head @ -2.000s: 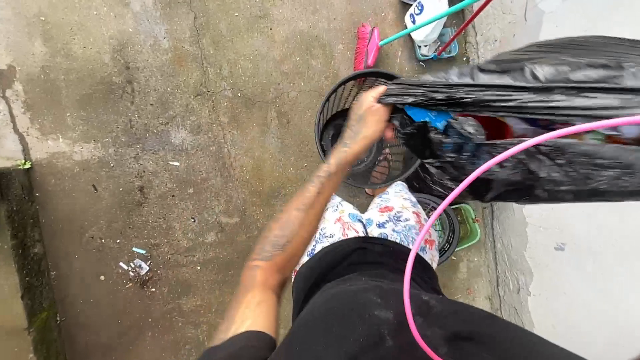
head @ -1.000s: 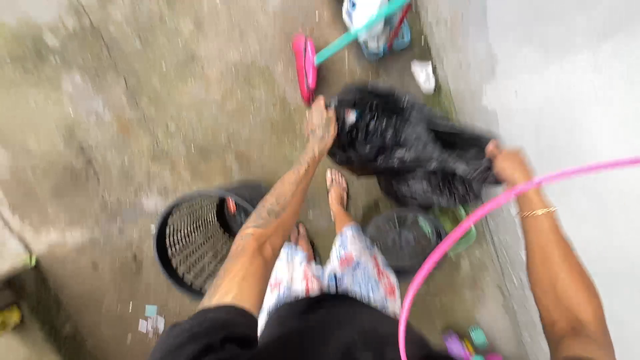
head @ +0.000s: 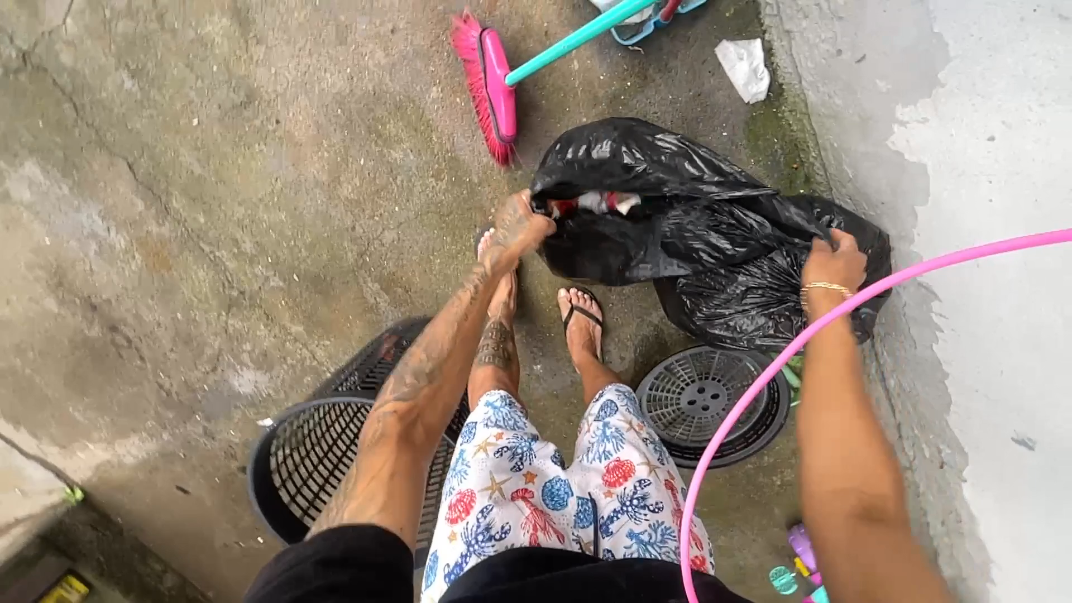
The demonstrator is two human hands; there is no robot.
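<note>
A black plastic garbage bag (head: 720, 209) is stretched between my two hands just beyond my feet. My left hand (head: 521, 228) grips the left side of its mouth, where red and white items show inside. The right side is gathered in my right hand (head: 836, 261), which has a gold-colored bracelet at the wrist. Another bulging black bag part lies beneath, near the wall; whether it is separate I cannot tell. By my left forearm a black mesh plastic basket (head: 276, 469) lies tipped on its side. A round black slotted plastic lid or basket (head: 712, 402) rests below the bag.
A pink broom head (head: 497, 84) with a teal handle (head: 578, 40) is beyond the bag. A crumpled white paper or plastic piece (head: 744, 70) lies near the wall (head: 988, 335). A pink hoop or tube (head: 754, 387) crosses in front of my right arm. Colorful plastic items (head: 804, 553) sit at lower right.
Two seconds ago the mesh basket stood upright under my left hand and the bag stretched to the right; now the basket lies at left and the bag is down beyond my feet, held in both hands.
</note>
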